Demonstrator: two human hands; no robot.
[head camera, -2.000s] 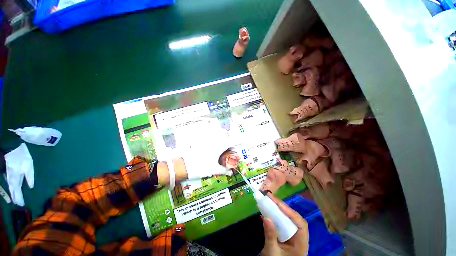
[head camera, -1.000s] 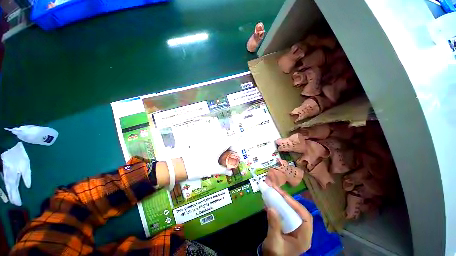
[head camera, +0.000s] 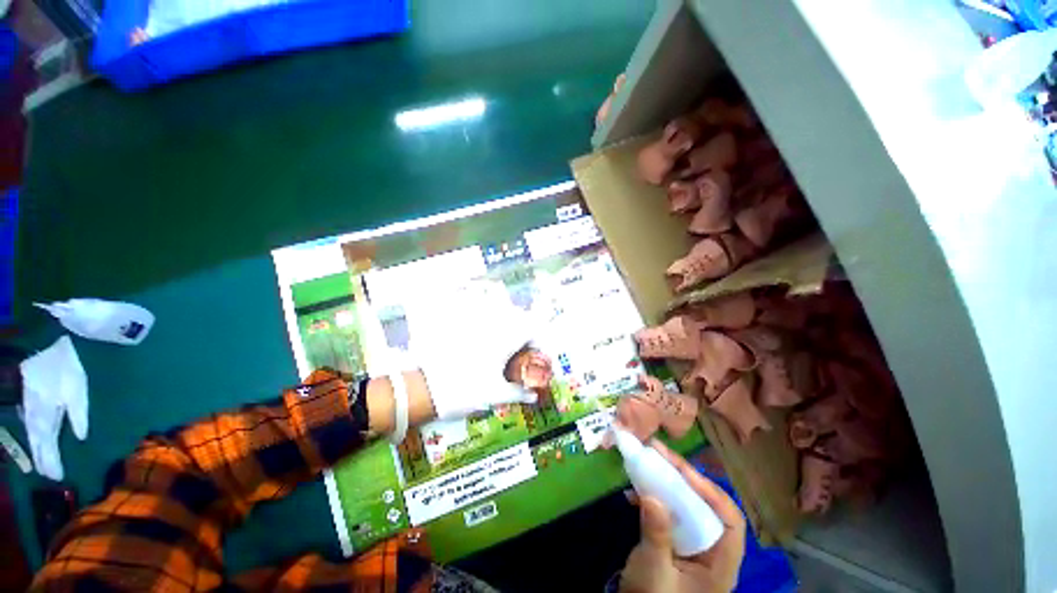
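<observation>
My left hand (head camera: 464, 353), in a white glove, is shut on a pink moulded part (head camera: 533, 370) over the printed sheet (head camera: 464, 511). The part's open end faces up towards me. The glove is overexposed, so its fingers are hard to make out. My bare right hand (head camera: 692, 544) holds a white squeeze bottle (head camera: 670, 492) at the sheet's lower right, apart from the held part. The bottle's tip is near another pink part (head camera: 655, 408) at the carton's edge.
A divided carton (head camera: 629, 222) of pink parts sits inside the grey housing (head camera: 898, 197). A spare bottle (head camera: 104, 320) and flat white glove (head camera: 53, 400) lie left on the green surface (head camera: 220, 174). A blue bin (head camera: 255, 41) is at the back. A pink part shows partly beside the housing.
The bottle has drawn back from the held part, down and to the right. The lone pink part beyond the sheet has shifted right and is now mostly hidden by the housing.
</observation>
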